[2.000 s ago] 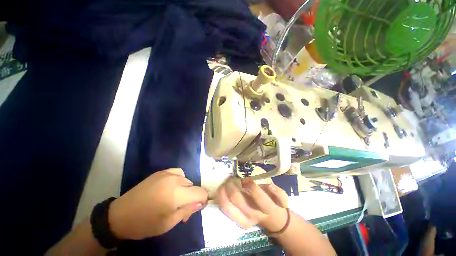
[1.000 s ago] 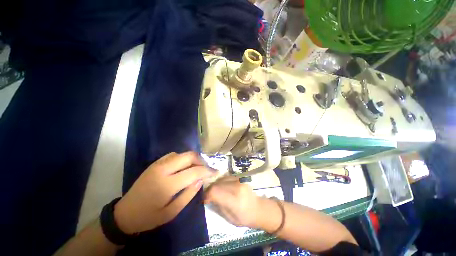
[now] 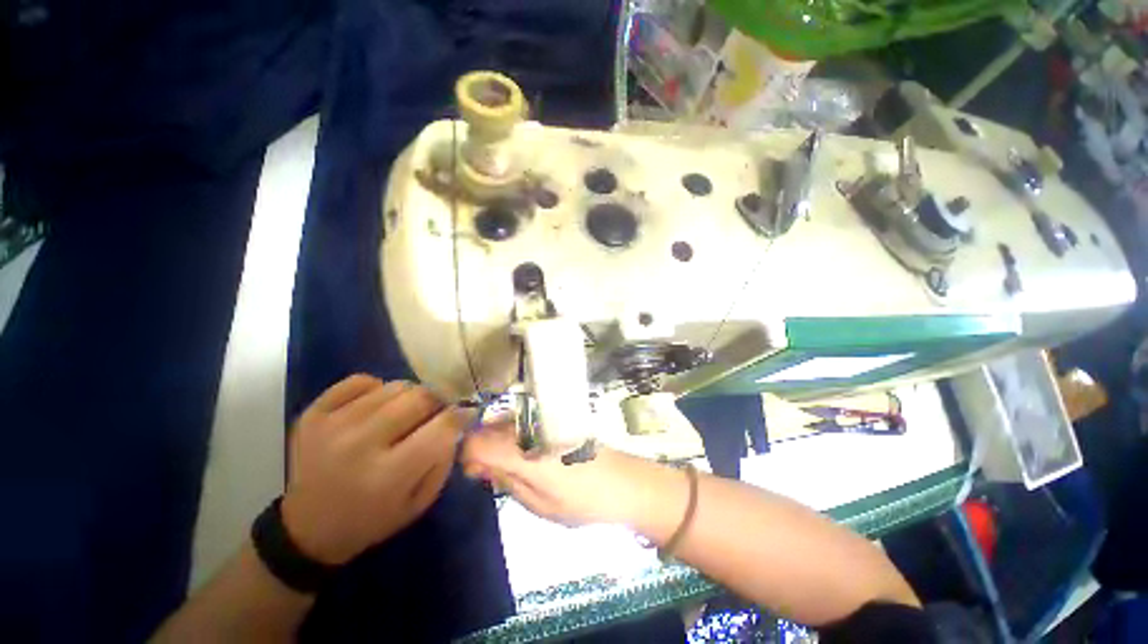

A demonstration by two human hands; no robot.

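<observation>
Dark navy fabric [image 3: 346, 252] hangs in long pieces left of the cream sewing machine head [image 3: 567, 239]. My left hand [image 3: 378, 459], with a black wristband, lies over the fabric just below the head's left end. My right hand [image 3: 554, 476] reaches in from the right, under the thread take-up guard [image 3: 555, 377]. The fingertips of both hands meet near the needle area. A thin dark line shows at them, but what they pinch is too small and blurred to tell. The needle and presser foot are hidden.
A small navy piece [image 3: 728, 434] and slim dark-and-red snips [image 3: 862, 415] lie on the white table right of my right hand. A clear tray [image 3: 1032, 421] stands at the table's right end. The green ruler-marked edge [image 3: 604, 598] runs along the front. A green fan [image 3: 856, 28] is behind.
The view has come closer to the machine head, which now sits further left and larger. My hands have stayed together and moved up closer to the needle area. The fan has slid toward the top edge.
</observation>
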